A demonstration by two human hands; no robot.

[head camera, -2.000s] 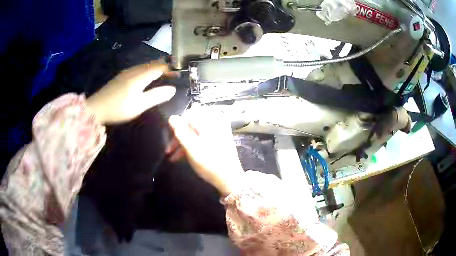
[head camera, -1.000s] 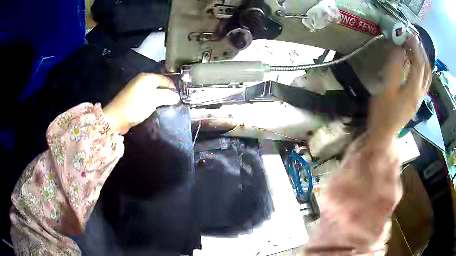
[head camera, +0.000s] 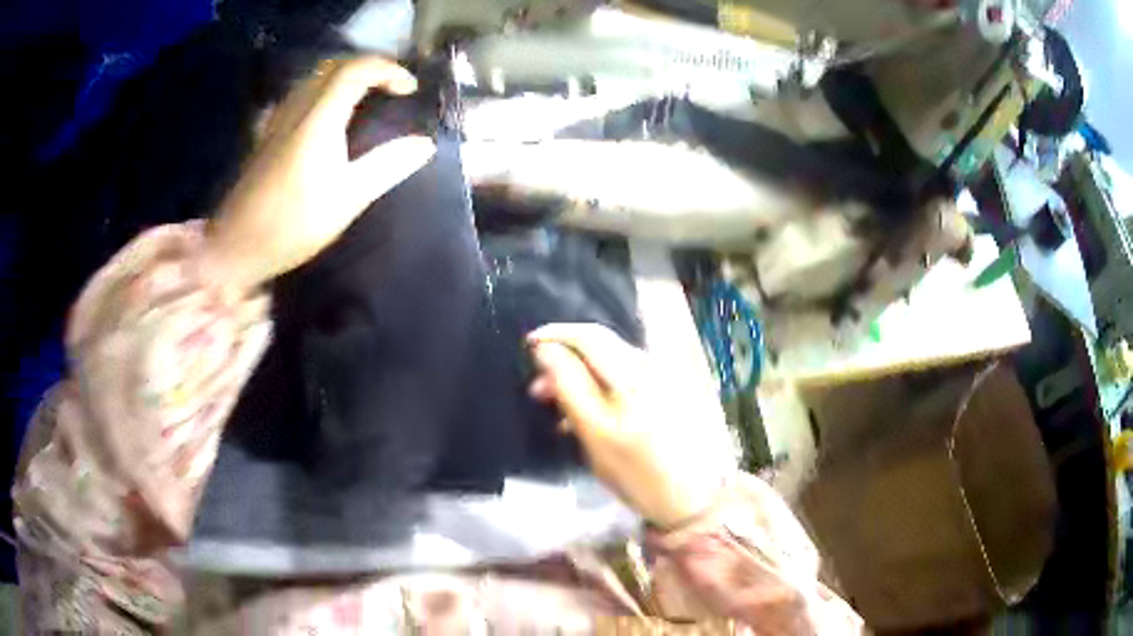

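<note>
A large black fabric panel (head camera: 385, 336) lies in front of me and hangs down from the needle area, with its right edge running down from the presser foot (head camera: 450, 93). My left hand (head camera: 304, 186) lies at the panel's upper left, thumb and fingers apart, near the presser foot. My right hand (head camera: 621, 422) is over the dark fabric right of the panel edge, fingers curled; blur hides whether it grips any cloth. A black band (head camera: 733, 139) runs along the pale cylinder arm (head camera: 659, 186).
The blurred machine head (head camera: 547, 56) is at the top. Blue coiled cord (head camera: 731, 338) hangs right of the work. An open cardboard box (head camera: 901, 485) is at lower right. Blue sheeting (head camera: 137, 62) is at upper left. The handwheel (head camera: 1062, 81) is at upper right.
My right hand has come down from the handwheel area to the fabric. My left hand's thumb and fingers have spread. The view has tipped lower, so the machine head sits higher.
</note>
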